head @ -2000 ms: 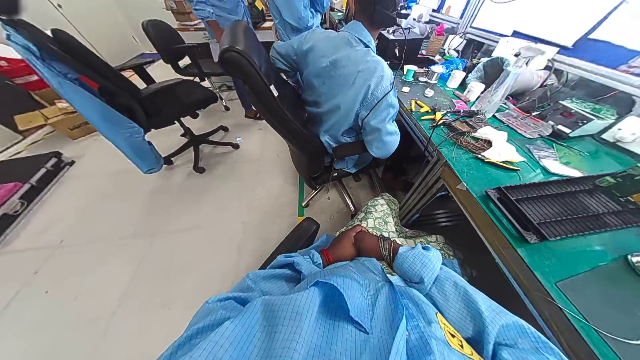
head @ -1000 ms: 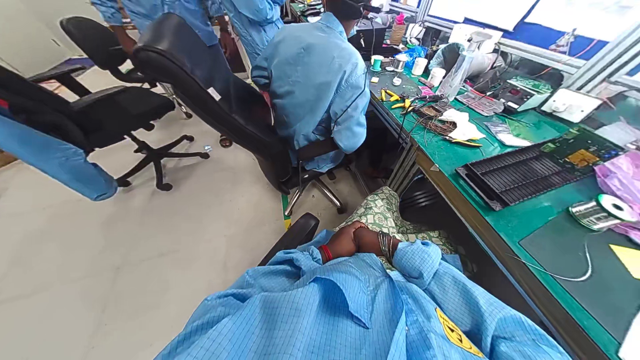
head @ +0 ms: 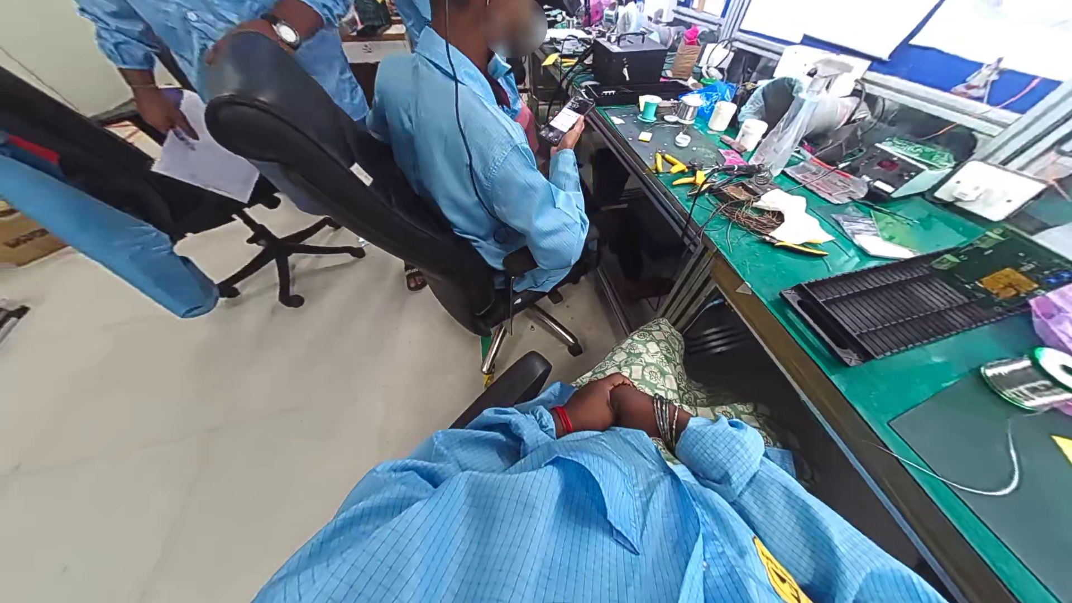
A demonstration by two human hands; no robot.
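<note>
My left hand (head: pixel 590 404), with a red band at the wrist, rests in my lap against my right hand (head: pixel 638 408), which has several bangles. The hands touch each other, and no object shows in either; the fingers are mostly hidden. Beneath them is green and white patterned cloth (head: pixel 649 358). To the right on the green bench lie a black slotted tray (head: pixel 888 303), a green circuit board (head: pixel 1005 268), a spool of solder wire (head: pixel 1026 378), a tangle of thin wires (head: pixel 745 211) and yellow-handled pliers (head: pixel 670 163).
A co-worker in a blue smock (head: pixel 486 159) sits ahead at the bench, holding a phone (head: pixel 568 119). Another person, standing at the upper left, holds white paper (head: pixel 205 155). Black office chairs (head: pixel 335 184) stand ahead and left. The bench edge (head: pixel 804 377) runs along my right.
The view has turned. The phone in the seated co-worker's hand and the standing person's paper now show. My hands have stayed together in my lap.
</note>
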